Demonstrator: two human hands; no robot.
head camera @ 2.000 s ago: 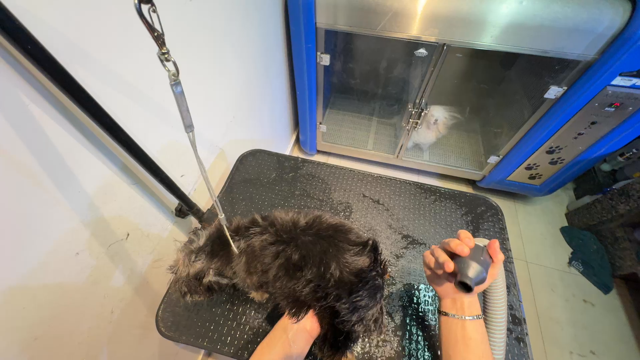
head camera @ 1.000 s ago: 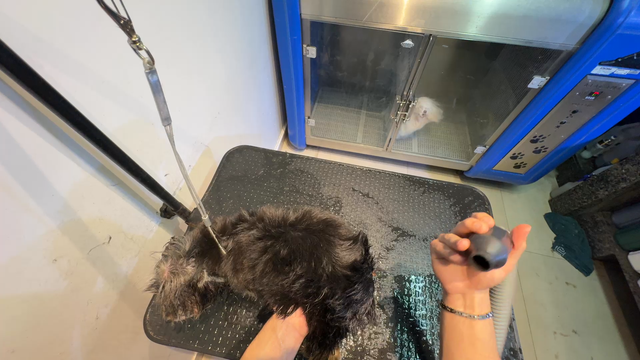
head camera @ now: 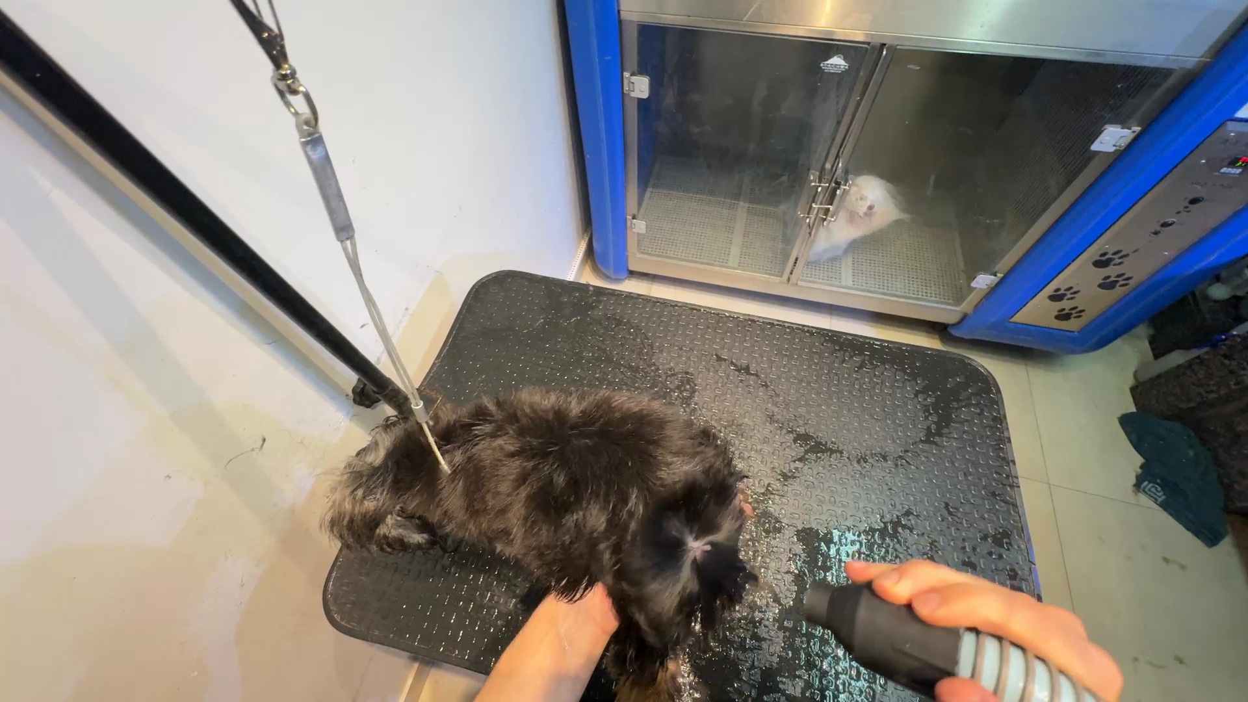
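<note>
A small dark, shaggy dog (head camera: 575, 478) stands on the black textured grooming table (head camera: 877, 390), its head to the left and its rump toward my right hand. A grooming loop (head camera: 375, 312) runs down to its neck. My left hand (head camera: 580, 624) reaches under the dog's belly near the hind leg, its fingers hidden by fur. My right hand (head camera: 1004, 624) grips the black nozzle (head camera: 887, 629) of a dryer with a ribbed hose (head camera: 1019, 673). The nozzle points left at the dog's rear, where the fur is parted in a small spot, without touching it.
Behind the table stands a blue and steel drying cabinet (head camera: 600, 136) with glass doors and a white dog (head camera: 863, 210) inside. A black grooming arm (head camera: 195, 200) slants along the white wall at left. A dark green cloth (head camera: 1175, 473) lies on the tiled floor at right. Water wets the tabletop.
My right hand has turned the nozzle, which faced the camera before, so that it points left at the dog's rear. My left hand stays under the dog.
</note>
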